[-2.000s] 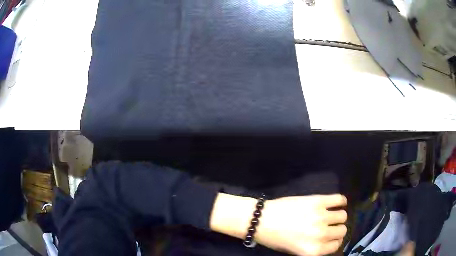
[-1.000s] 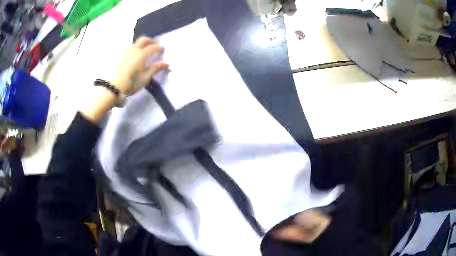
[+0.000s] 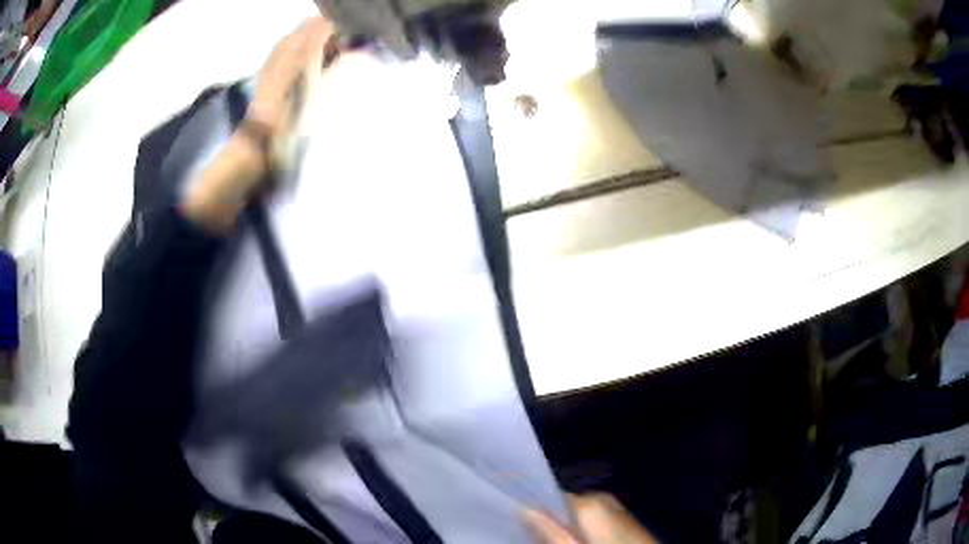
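The garment body (image 3: 425, 361), pale grey-white with dark strips, lies over the table and hangs past its front edge. A dark fabric piece (image 3: 308, 361) lies on it, blurred. A narrow dark fabric edge shows along its right side, up to the needle area (image 3: 468, 48) at top centre. My left hand (image 3: 287, 90) is at the upper left of the garment beside the needle area, blurred, its fingers partly hidden; its grip is unclear. My right hand (image 3: 590, 521) holds the garment's lower right edge at the bottom of the picture, partly cut off.
Grey curved pieces (image 3: 707, 112) lie right of the needle on the white table (image 3: 659, 287). The machine head (image 3: 850, 37) is at top right. Green material (image 3: 90, 58) is at upper left, and a blue container (image 3: 7, 303) at the left rim. A bundle of cut pieces (image 3: 903, 483) is at lower right.
The pale garment, first out of view, was laid over the dark panel. Since then my left hand has moved up to the needle area, and the garment's right edge now lies near the dark panel's edge.
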